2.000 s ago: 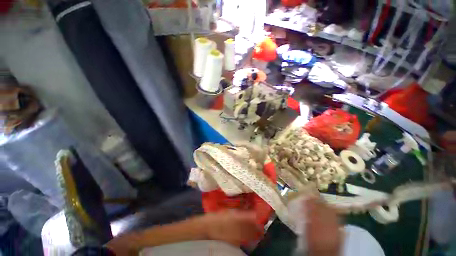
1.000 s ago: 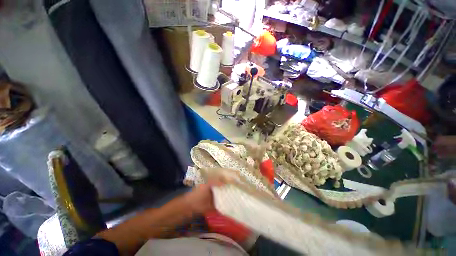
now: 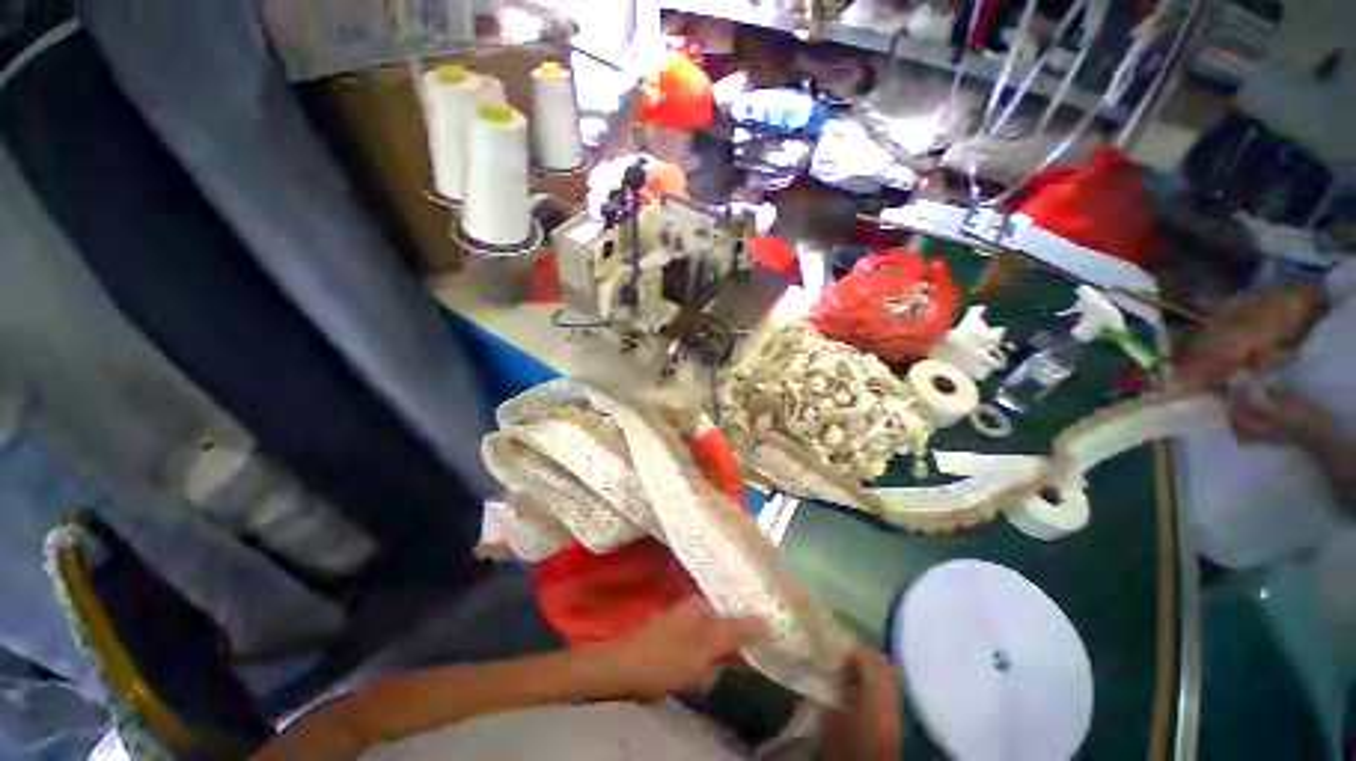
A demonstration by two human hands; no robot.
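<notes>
A long cream trim band (image 3: 696, 523) with a tan edge lies in loops over a red plastic bag (image 3: 613, 592) in front of me. My left hand (image 3: 692, 642) holds the band near its lower part. My right hand (image 3: 867, 711), blurred and partly cut off by the bottom edge, grips the band just to the right. Another stretch of trim (image 3: 952, 503) curves across the green table to another person's hands (image 3: 1264, 405) at the right. A knobbly cream trim heap (image 3: 833, 402) lies beside the sewing machine (image 3: 654, 268).
A large white tape roll (image 3: 993, 669) lies on the green table (image 3: 1108, 580), with smaller rolls (image 3: 943, 390) and a spray bottle (image 3: 1041, 369) behind. Thread cones (image 3: 497, 176) stand behind the machine. Dark fabric rolls (image 3: 223, 283) lean at the left, above a chair back (image 3: 141, 639).
My left hand has moved right and down along the trim band, and both hands are now close together. The view has shifted, and the large tape roll and the other person's hands show more fully.
</notes>
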